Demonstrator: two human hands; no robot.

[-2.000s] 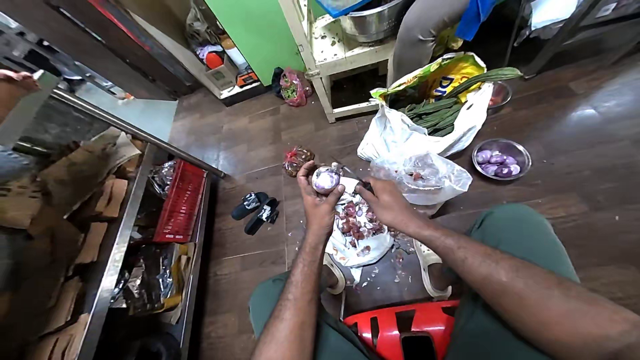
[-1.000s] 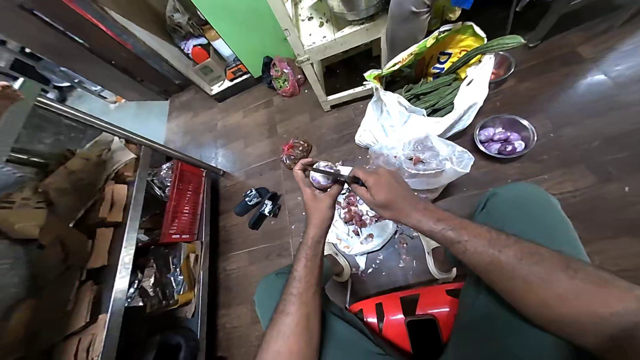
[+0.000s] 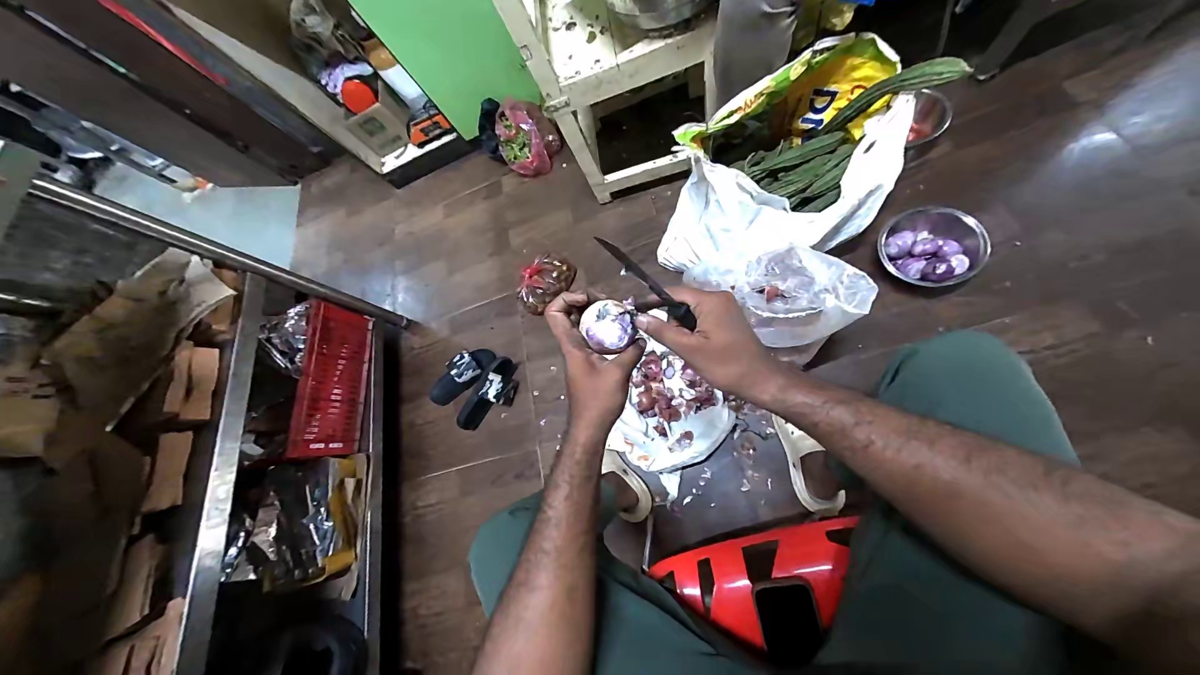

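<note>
My left hand [image 3: 592, 361] holds a partly peeled purple onion [image 3: 608, 327]. Against the onion's right side are the fingertips of my right hand [image 3: 717, 339], which also grips a black-handled knife [image 3: 643, 272], its blade pointing up and left. Below both hands, onion skins [image 3: 667, 389] lie on a white plastic bag [image 3: 675, 453] on the floor. A steel bowl [image 3: 981, 246] at the right holds several peeled purple onions [image 3: 928, 257]. Just right of my right hand sits a clear plastic bag [image 3: 806, 291] with a little reddish matter inside.
Long green ridged vegetables [image 3: 806, 169] fill a white and yellow sack [image 3: 712, 211]. Black sandals [image 3: 475, 382] and a tied bag [image 3: 546, 282] lie to the left. A metal shelf [image 3: 220, 469] with a red crate [image 3: 330, 380] runs along the left side. A red stool [image 3: 750, 572] shows between my legs.
The knife was across the onion a second ago; now its blade is off the onion, pointing up and left. The onion stays in my left hand.
</note>
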